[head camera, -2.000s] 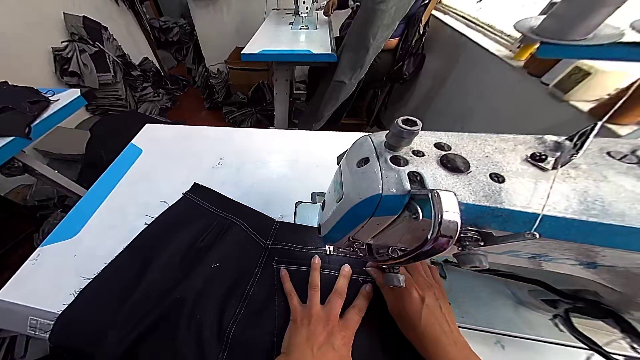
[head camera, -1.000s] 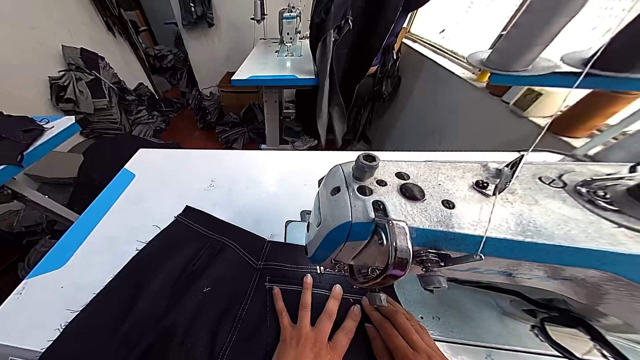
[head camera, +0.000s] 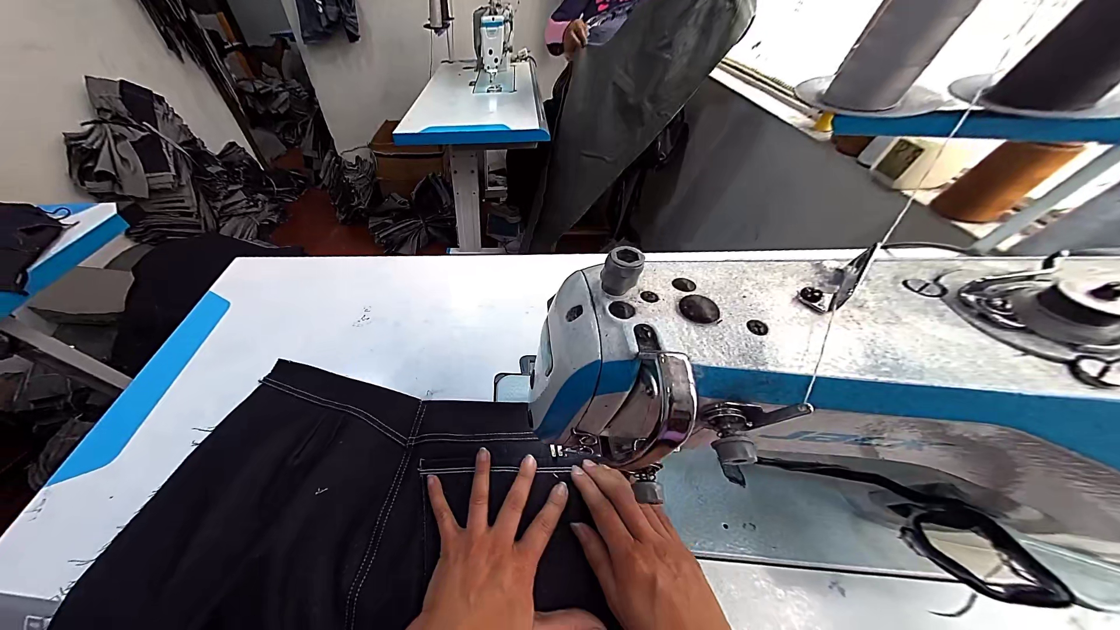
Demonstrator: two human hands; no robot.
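Dark denim trousers (head camera: pixel 332 490) with pale topstitching lie on the white table, their waist edge running under the head of an industrial sewing machine (head camera: pixel 595 350). My left hand (head camera: pixel 490 551) rests flat with fingers spread on the back pocket (head camera: pixel 437 499), fingertips by its upper stitched edge. Close beside it on the right, my right hand (head camera: pixel 634 542) presses the cloth with its fingers near together, right below the machine head. Neither hand grips anything. The needle and presser foot are mostly hidden behind the head's guard.
A knee-shaped black wire loop (head camera: pixel 989 560) hangs at the machine's right. Thread cones (head camera: pixel 901 52) stand on a blue-edged shelf. Behind, a person's hand (head camera: pixel 575 37) holds grey cloth (head camera: pixel 612 114) beside another sewing table (head camera: pixel 472 136). Heaped garments (head camera: pixel 210 184) lie at left.
The person behind has raised the grey cloth beside the far table. My right hand has moved out from beneath the machine head since the oldest frame. The view has shifted.
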